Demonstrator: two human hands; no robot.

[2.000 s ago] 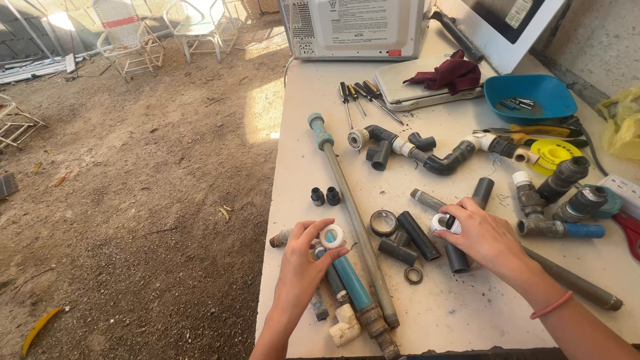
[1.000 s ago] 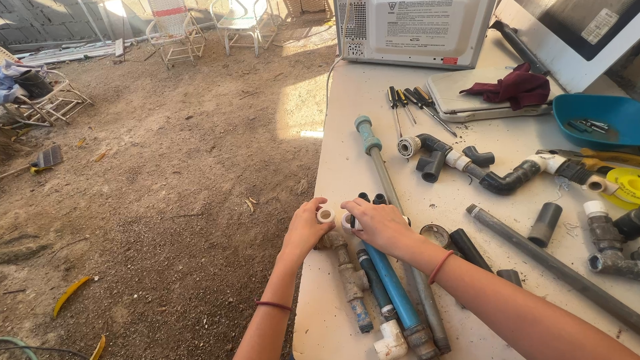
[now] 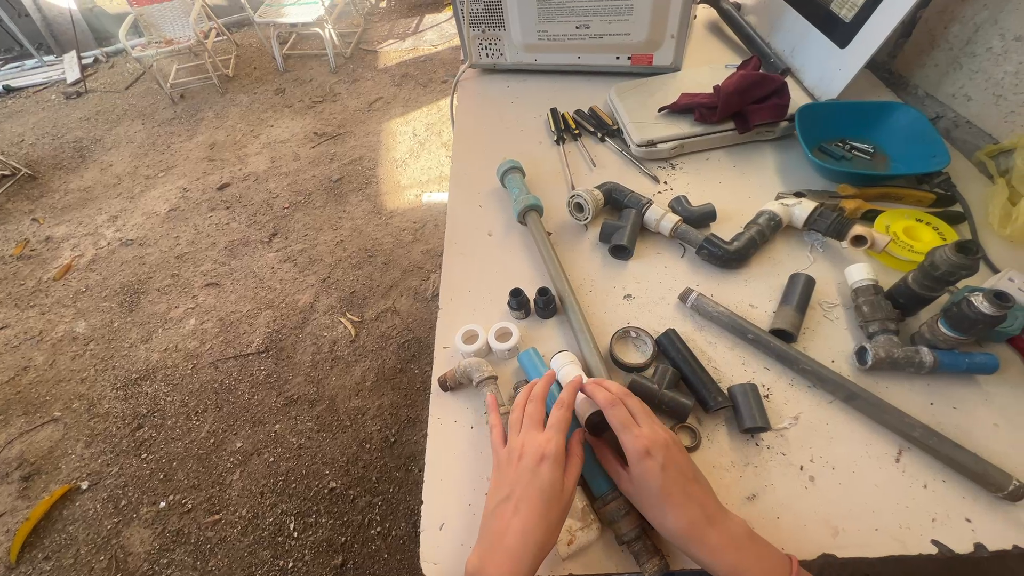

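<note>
My left hand [image 3: 532,448] lies palm down over a blue pipe [image 3: 596,472], its fingertips beside a white and black pipe fitting [image 3: 570,368]. My right hand [image 3: 648,448] touches that fitting from the other side; whether either hand grips it cannot be told. Two white plastic rings [image 3: 488,340] sit side by side beyond the left hand, with two black threaded fittings [image 3: 532,303] above them. A corroded elbow pipe [image 3: 470,374] is left of the blue pipe. Right of the hands are a metal ring [image 3: 633,350], a black tee [image 3: 662,392] and a short black pipe [image 3: 693,370].
A long grey pipe [image 3: 840,388] crosses the right of the white table [image 3: 496,232]. Farther back are a pipe with a green coupling [image 3: 520,192], joined elbows [image 3: 732,244], screwdrivers [image 3: 588,132], pliers [image 3: 888,194], yellow thread tape [image 3: 914,232], a blue bowl [image 3: 872,140] and a microwave oven [image 3: 576,32].
The white rings, in the hands two seconds ago, now stand on the table. Both hands have moved onto the fitting beside the blue pipe.
</note>
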